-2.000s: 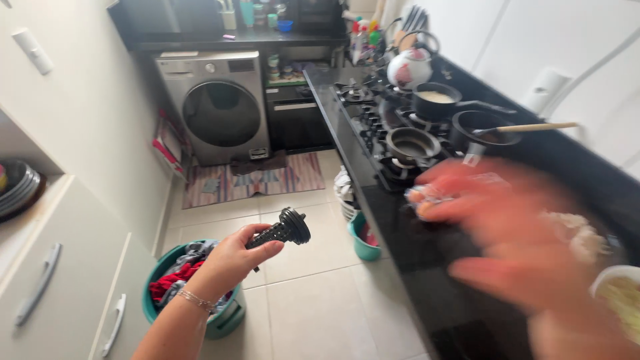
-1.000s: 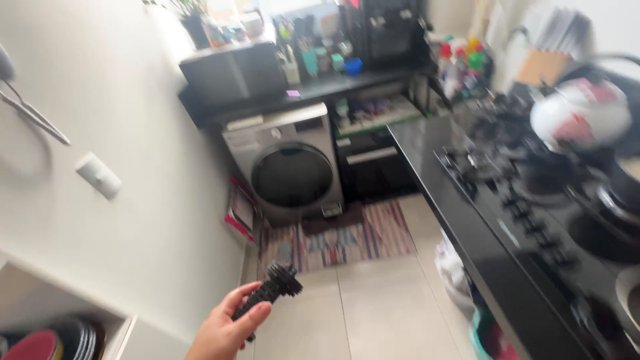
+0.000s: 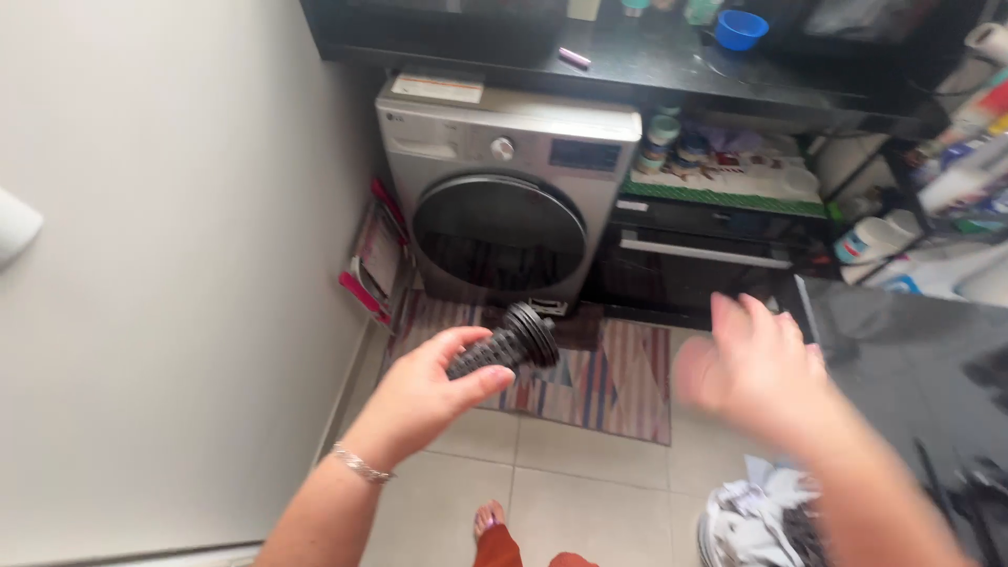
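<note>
My left hand (image 3: pixel 429 386), with a bracelet at the wrist, grips a black perforated plastic cylinder with a ridged round end (image 3: pixel 508 344), which looks like a drain filter. Its ridged end points up and to the right. At the right my right hand (image 3: pixel 748 362) is blurred, held in the air over the floor beside the dark counter; no object shows in it, and its fingers are too blurred to judge fully. Beyond both hands stands a silver front-loading washing machine (image 3: pixel 504 228) with its round door closed. Near its base is a small light-coloured panel (image 3: pixel 547 307).
A patterned rug (image 3: pixel 606 386) lies before the washer. A folded step stool (image 3: pixel 378 260) leans between wall and machine. At right are a dark stone counter (image 3: pixel 890 346) and a basket of clothes (image 3: pixel 760 512). A black countertop (image 3: pixel 654 59) with a blue bowl (image 3: pixel 740 30) runs above.
The view has turned from the stove toward the washing machine and come closer to it. The black filter stays in my left hand. My right hand, out of view one second ago, is back in view.
</note>
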